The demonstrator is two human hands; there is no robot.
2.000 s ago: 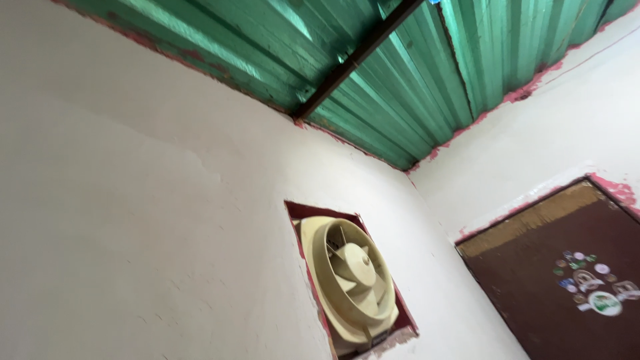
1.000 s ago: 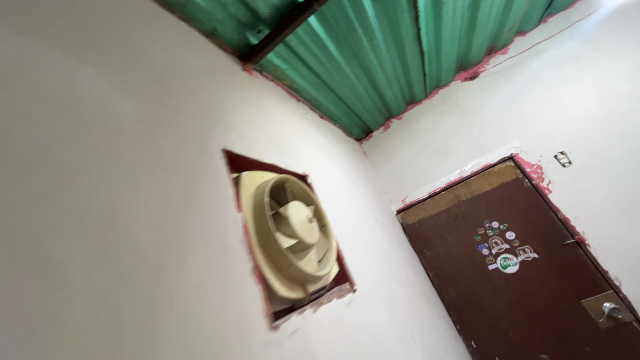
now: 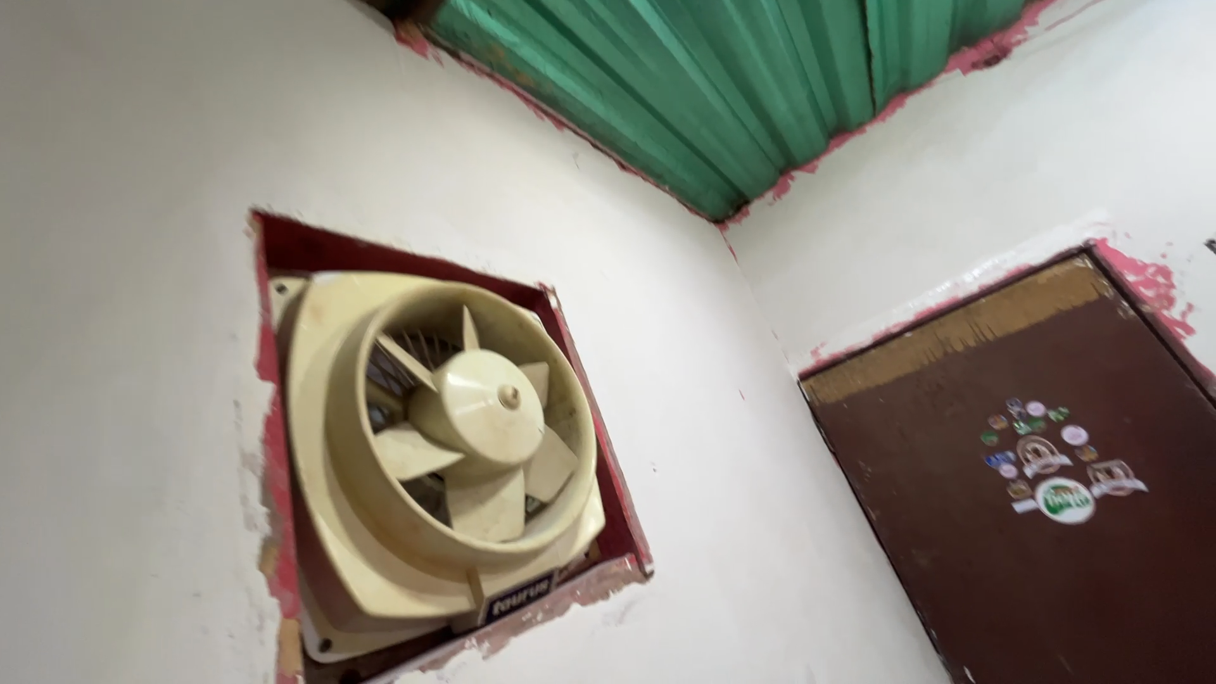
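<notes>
Neither of my hands shows in the head view. A cream plastic Taurus extractor fan (image 3: 494, 408) sits in a square, dark red recess (image 3: 399, 245) in the white wall, left of centre. Its round housing surrounds several blades and a domed hub, and the blades look still. Behind them, part of a grille can be seen. The recess has rough, chipped edges with pink and reddish paint.
A brown door (image 3: 1026, 570) with a cluster of round stickers (image 3: 1064, 500) stands at the right, pink paint around its frame. Green corrugated roof sheets (image 3: 703, 85) meet the white walls (image 3: 684, 399) above, along ragged pink edges.
The view has shifted and come closer to the fan, which looks larger in the frame. The roof beam and the door's knob, both in view a second ago, are largely or wholly outside it.
</notes>
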